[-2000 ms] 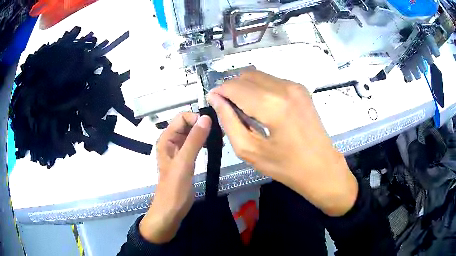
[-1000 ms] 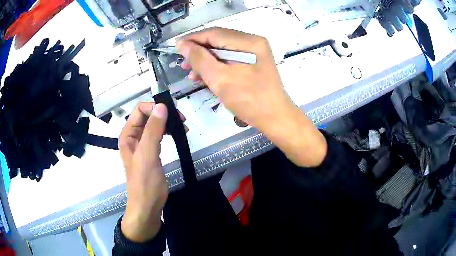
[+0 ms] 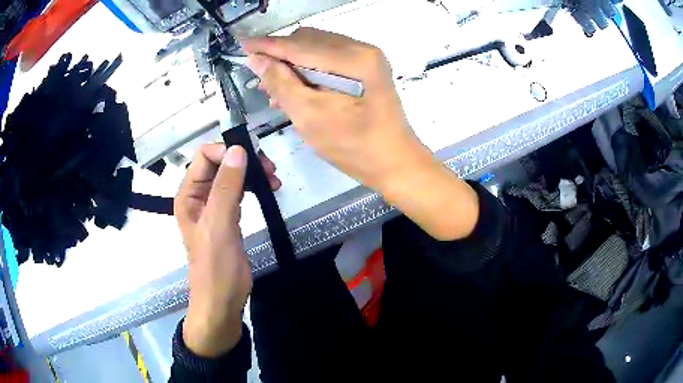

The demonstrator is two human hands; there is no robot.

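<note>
A black strip (image 3: 258, 179) hangs from the narrow metal tongue (image 3: 231, 97) down over the table's front edge. My left hand (image 3: 217, 202) pinches it between thumb and fingers near its upper end. My right hand (image 3: 337, 105) holds the silver tweezers (image 3: 333, 80), their back end sticking out over the hand. The tweezer tips reach to the needle area (image 3: 217, 46) at the top of the tongue. What the tips touch there is too small to tell.
A shaggy pile of black strips (image 3: 64, 161) lies on the white table (image 3: 120, 262) at the left. An orange-red cloth (image 3: 49, 30) is behind it. Grey-black fabric (image 3: 599, 224) lies below right. A measuring scale (image 3: 539, 133) runs along the front edge.
Since two seconds ago the view has shifted. My right hand has gone from beside the strip's end up to the needle area, with the tweezers now pointing there. My left hand still pinches the strip.
</note>
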